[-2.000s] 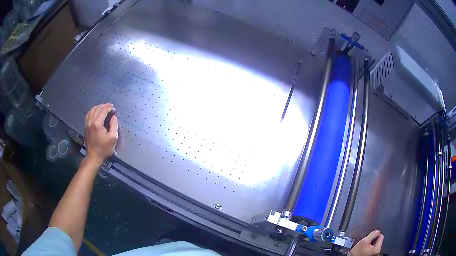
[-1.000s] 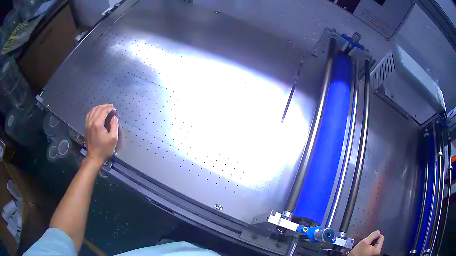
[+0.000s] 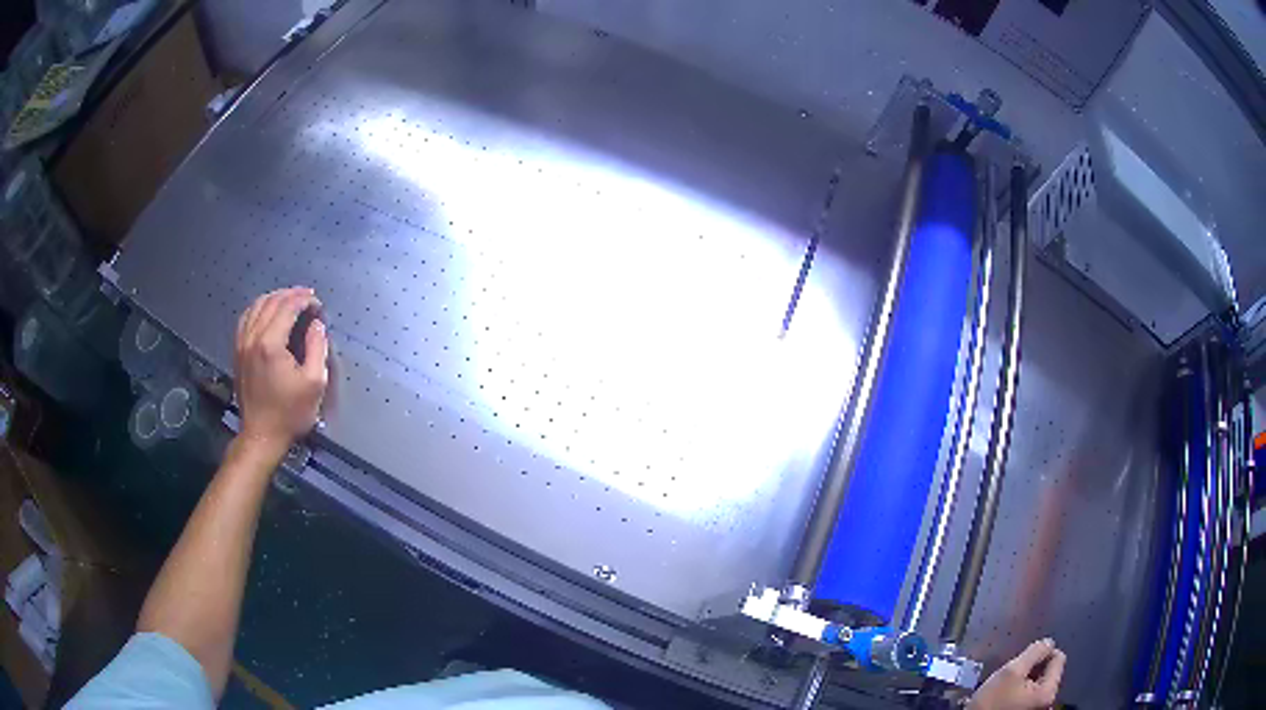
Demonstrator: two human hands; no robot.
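The perforated metal table (image 3: 403,291) spans the view, with strong glare across its middle. My left hand (image 3: 282,364) rests at its near left edge, fingers curled; a small dark patch shows between thumb and fingers, and I cannot tell if it is an object or shadow. My right hand (image 3: 1023,680) is small at the bottom right edge, fingers curled, partly cut off, beside the near end of the rollers. The blue rubber roller (image 3: 905,402) lies across the table between steel guide rollers (image 3: 997,416).
A silver roller bracket (image 3: 780,610) with blue fittings is at the roller's near end. A white vented unit (image 3: 1132,222) stands behind the table. A second blue roller (image 3: 1180,513) is at far right. A cardboard box (image 3: 136,125) and clear film rolls (image 3: 163,413) are at left.
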